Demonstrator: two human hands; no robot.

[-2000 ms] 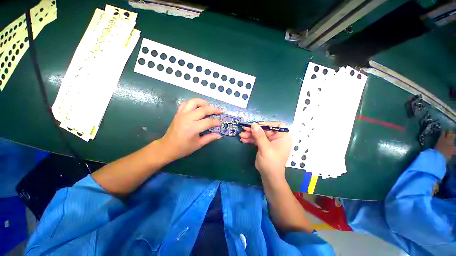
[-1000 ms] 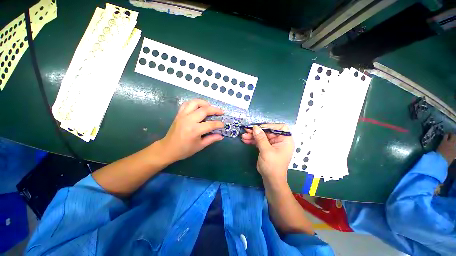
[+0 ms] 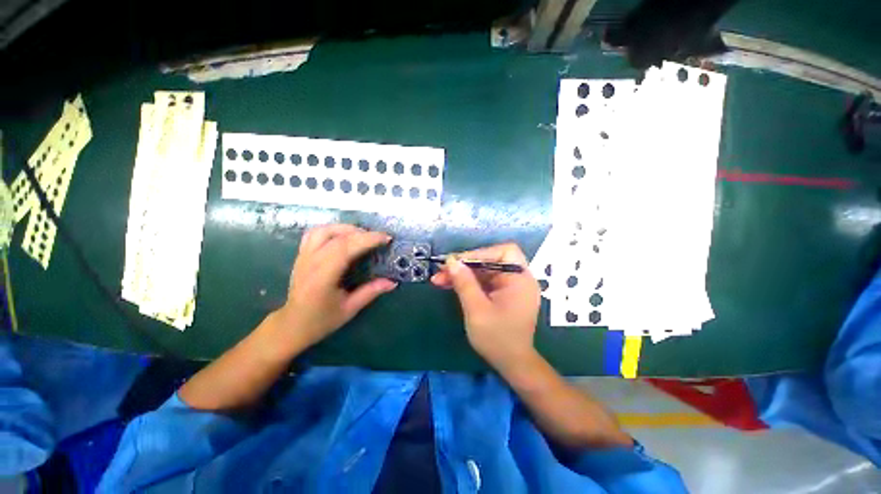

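Note:
My left hand (image 3: pixel 326 279) holds a small grey-black rectangular part (image 3: pixel 410 261) with round rings between thumb and fingers, just above or on the bench. My right hand (image 3: pixel 495 301) holds dark, pen-like tweezers (image 3: pixel 491 266), their tip pointing left at the part's right side. Whether the tip holds anything is too small to tell. A white sheet (image 3: pixel 333 166) with two rows of black round pads lies beyond my left hand.
A stack of white dotted sheets (image 3: pixel 649 207) lies right; a cream-white stack (image 3: pixel 169 212) lies left. Yellowish dotted sheets (image 3: pixel 58 159) and a black cable are far left. A metal frame (image 3: pixel 562 24) stands at the back. Blue sleeves of people show at both sides.
The camera view has turned, so the bench and sheets look more level. Both hands still hold the part and the tweezers, and the tip stays at the part.

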